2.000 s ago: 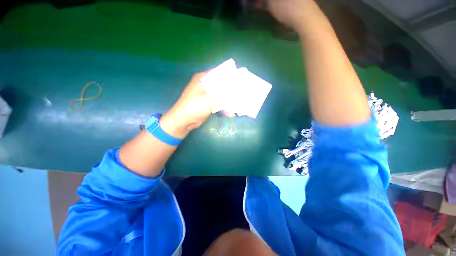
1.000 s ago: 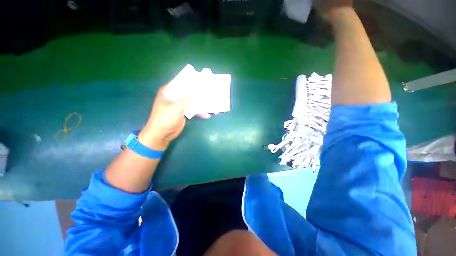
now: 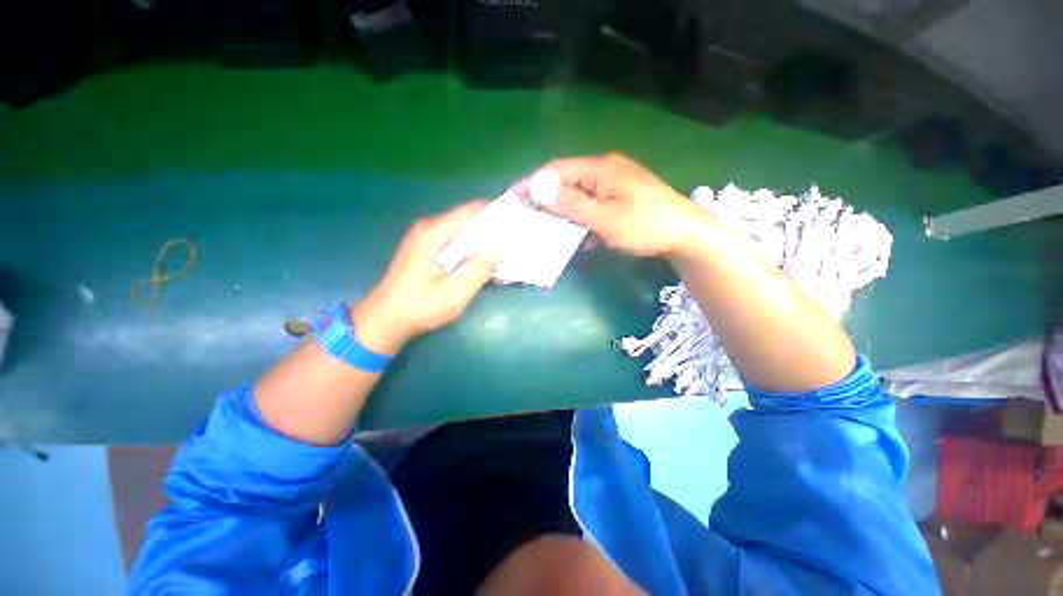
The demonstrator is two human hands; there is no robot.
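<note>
Flat white leaflets (image 3: 525, 242) lie in my left hand (image 3: 434, 270), which holds them from the left with the thumb on top, above the middle of the bench. My right hand (image 3: 612, 204) is at their upper right edge, its thumb and fingers closed on the leaflets' far edge. How many leaflets there are cannot be told. A large pile of white charging cables (image 3: 804, 245) lies on the bench to the right, partly behind my right forearm.
Dark product boxes (image 3: 513, 41) stand in a row along the far edge of the green bench (image 3: 233, 349). A thin tan loop (image 3: 166, 274) lies at left. A pale bar (image 3: 997, 215) juts in at right. Red crates (image 3: 991, 480) are at lower right.
My right hand has come back from the far row of boxes to the leaflets. The white piece near it there is gone from its grasp. My left hand has moved slightly right.
</note>
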